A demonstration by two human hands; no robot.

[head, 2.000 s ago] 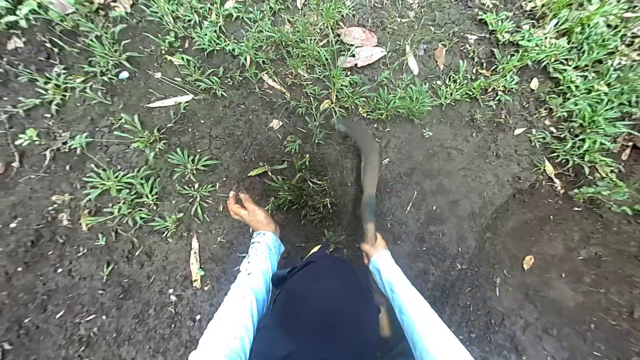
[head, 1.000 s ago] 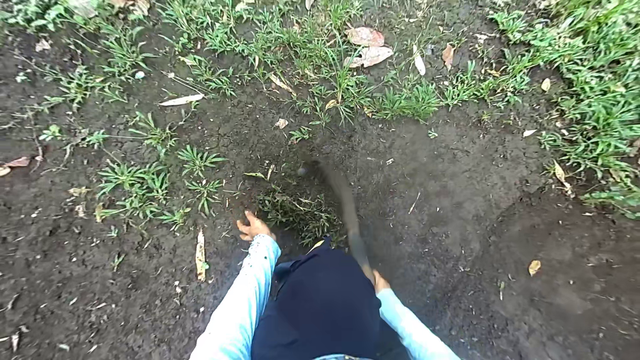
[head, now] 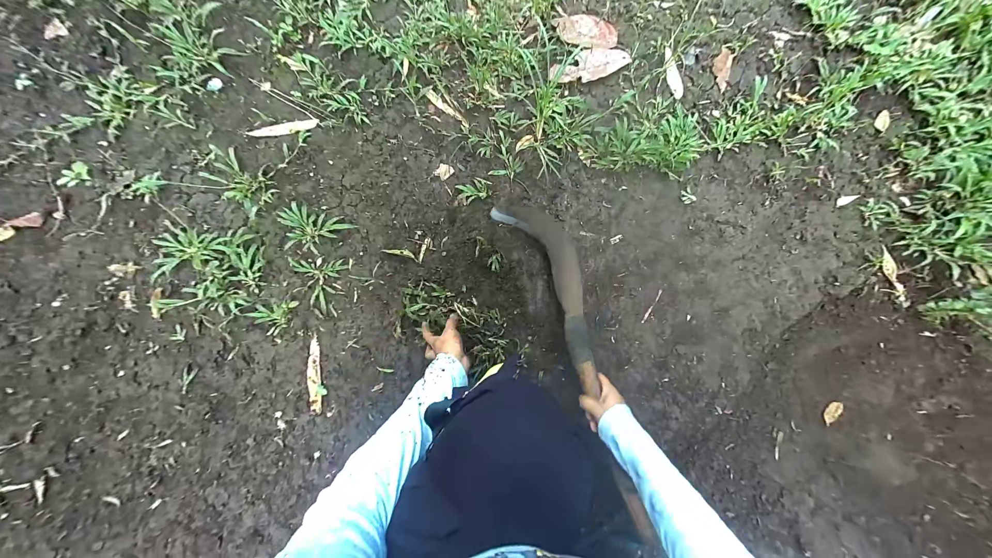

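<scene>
My right hand (head: pixel 601 401) is closed round the wooden handle of a machete with a curved, hooked blade (head: pixel 564 271). The blade points up the view over dark bare soil, its pale tip bent to the left, and the handle runs back beneath my right forearm. At the left edge of a heap of cut grass and weeds (head: pixel 482 329) is my left hand (head: pixel 446 341), fingers apart; whether it touches the heap cannot be told. Both arms wear light blue sleeves, and a dark cloth or garment hides the ground between them.
Low weeds (head: pixel 209 260) grow in the soil to the left. A band of green grass (head: pixel 651 139) crosses the top, thicker at the right edge (head: pixel 945 155). Large dry leaves (head: pixel 593 65) lie near the top, and a long dry leaf (head: pixel 314 376) lies left of my left arm.
The heap of cut weeds has come closer to my body, and soil shows where weeds stood two seconds ago. The blade, low and blurred one second ago, has swung to the right.
</scene>
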